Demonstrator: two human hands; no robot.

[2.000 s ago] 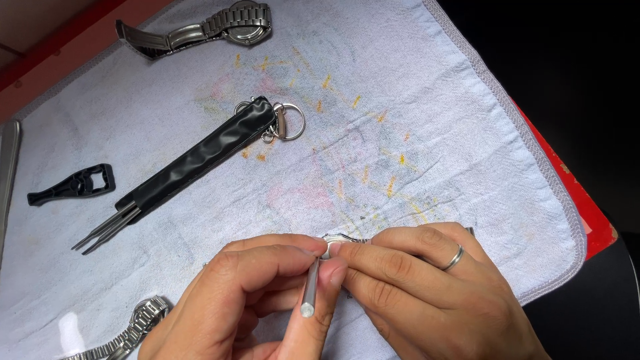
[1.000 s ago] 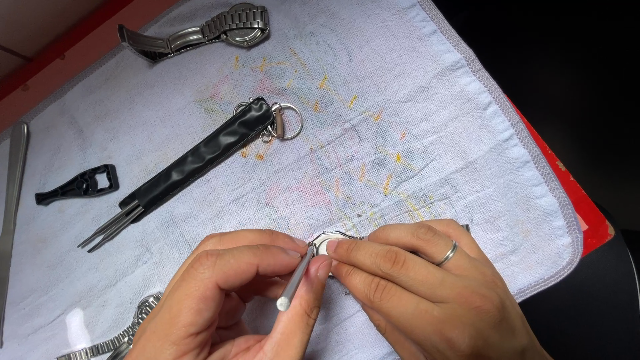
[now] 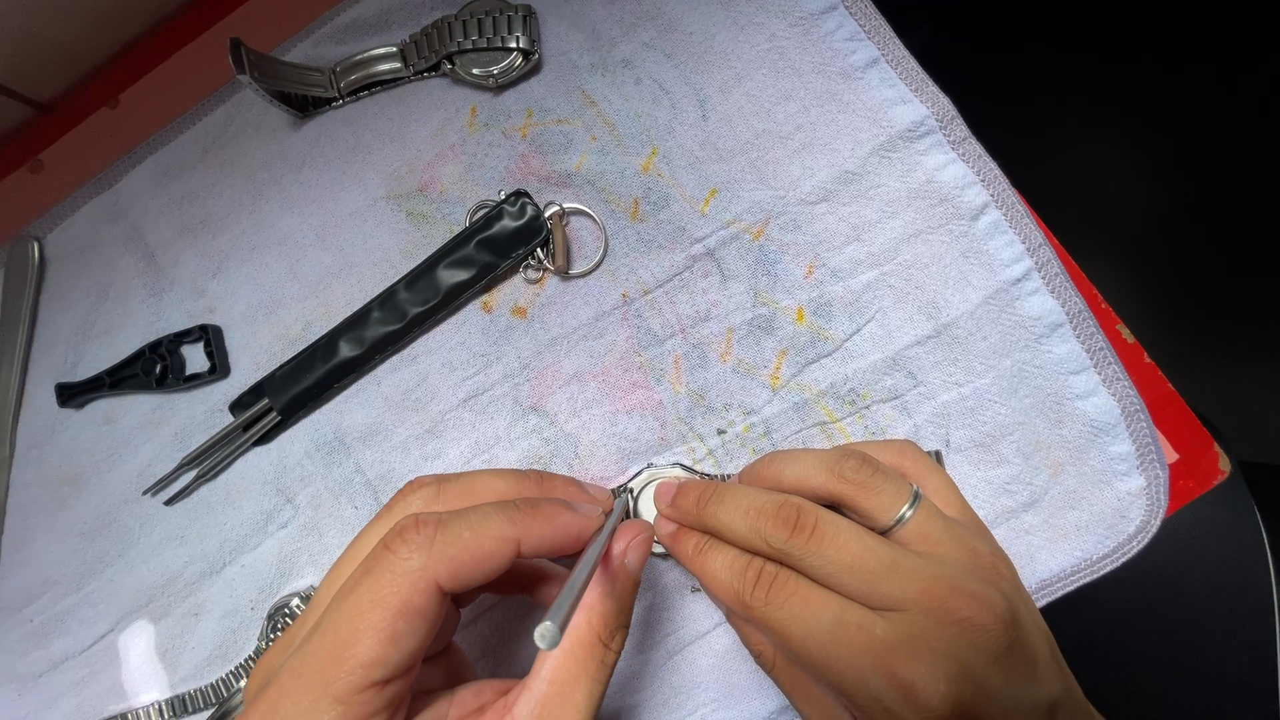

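My left hand (image 3: 470, 590) pinches a thin grey metal rod tool (image 3: 580, 585) between thumb and fingers. Its far tip meets the left edge of a metal wristwatch (image 3: 650, 505), which lies with its round case back showing. Thumb and fingers of my right hand (image 3: 840, 550), with a ring on one finger, press on that case back and grip the watch from the right. Part of the watch and most of its band are hidden under my fingers. Tiny dark bits (image 3: 722, 432) lie on the cloth by the watch.
A whitish stained cloth (image 3: 950, 330) covers the red table (image 3: 1180, 440). On it lie a black sleeve (image 3: 400, 300) with metal rods and key rings, a black plastic bottle-shaped opener (image 3: 150, 365), a steel-band watch (image 3: 460, 55), another watch (image 3: 280, 620) at lower left, and a metal strip (image 3: 20, 330).
The near end of the rod tool has swung left, so the rod is more slanted than two seconds ago. Both hands stay at the watch, and more of its case back shows.
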